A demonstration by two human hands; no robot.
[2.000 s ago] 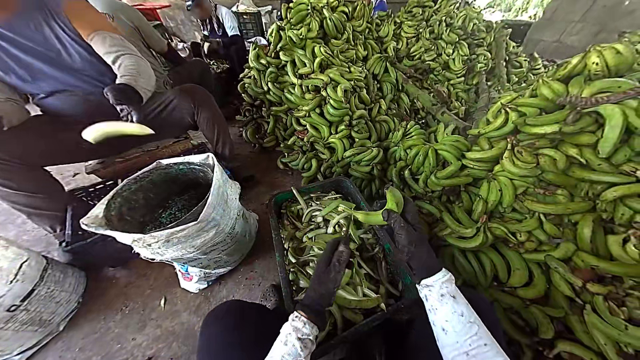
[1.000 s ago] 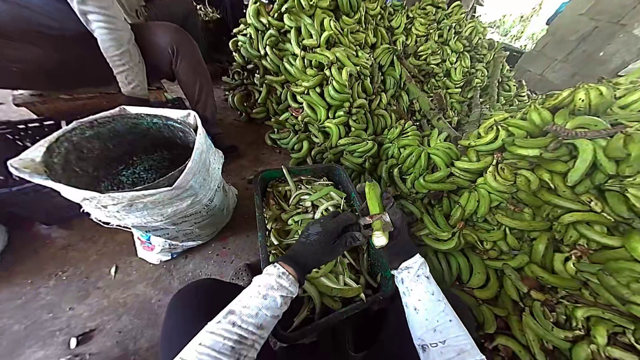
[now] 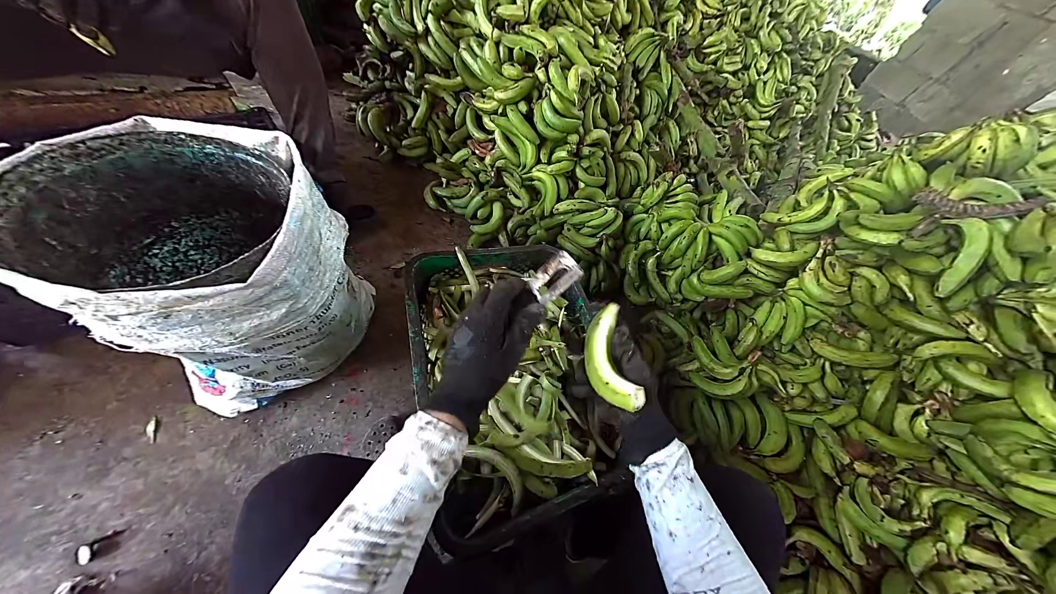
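Note:
My left hand (image 3: 488, 342), in a dark glove, is closed on a small metal peeler (image 3: 557, 276) above the crate. In my right hand (image 3: 639, 379), also gloved, a green plantain (image 3: 609, 360) stands nearly upright, its lower end cut and part of its side pale. The two hands are apart, and the peeler does not touch the plantain. Below them a dark green plastic crate (image 3: 418, 330) holds a heap of green peel strips (image 3: 528, 425). My fingers on the far side of the plantain are partly hidden.
A white woven sack (image 3: 305, 322) with a rolled rim and dark inside stands at the left. Behind it is a seated person's leg (image 3: 293, 91). A large pile of green plantains (image 3: 544, 107) rises ahead and spreads along the right (image 3: 899, 330). Small scraps lie on the floor.
My left hand has moved away from the plantain, and the peeler now shows in it. The plantain's pale side is now in view. The view has shifted closer to the crate.

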